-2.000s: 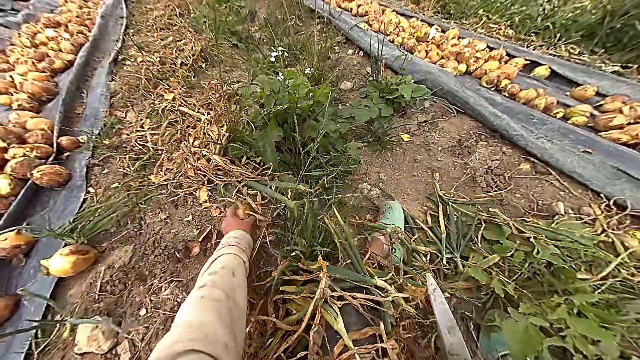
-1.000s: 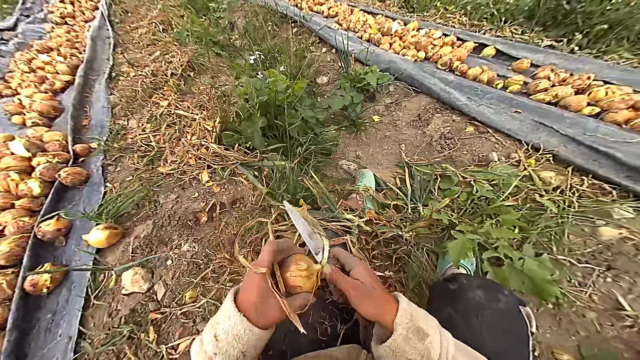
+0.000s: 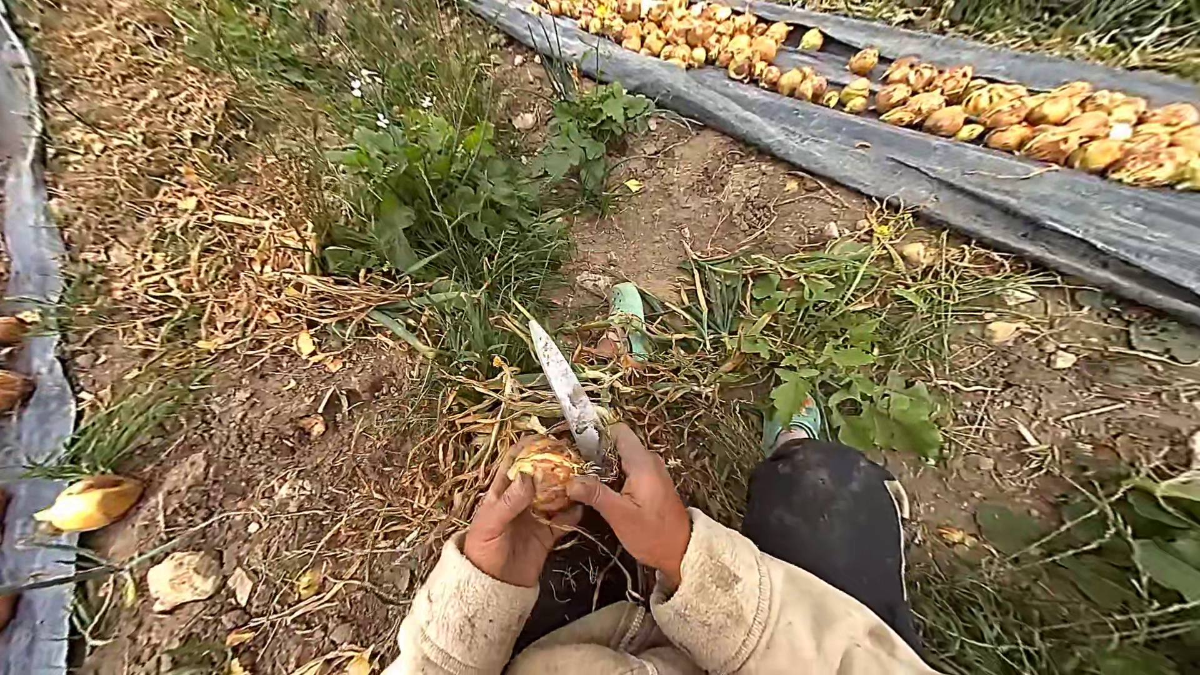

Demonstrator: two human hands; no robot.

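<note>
An onion [image 3: 547,473] with loose golden skin rests in my left hand [image 3: 511,534], low in the middle of the view, its fingers curled around it. My right hand [image 3: 647,506] grips a knife; the dirty metal blade [image 3: 567,389] points up and to the left just beyond the onion, and the handle is hidden in my fingers. My right thumb touches the onion's side. Dry onion leaves [image 3: 478,412] lie in a tangle on the ground beyond my hands.
Rows of onions [image 3: 1059,117] lie on black plastic sheeting [image 3: 984,202] at upper right. More sheeting [image 3: 42,412] runs along the left edge, with a yellow onion [image 3: 91,502] by it. Green weeds [image 3: 441,187] grow ahead. A teal shoe [image 3: 627,319], my knee [image 3: 825,534] and a stone [image 3: 183,579] also show.
My left hand, reaching toward the ground two seconds ago, came back to hold an onion beside the knife. Since one second ago, the onion has turned in my hands.
</note>
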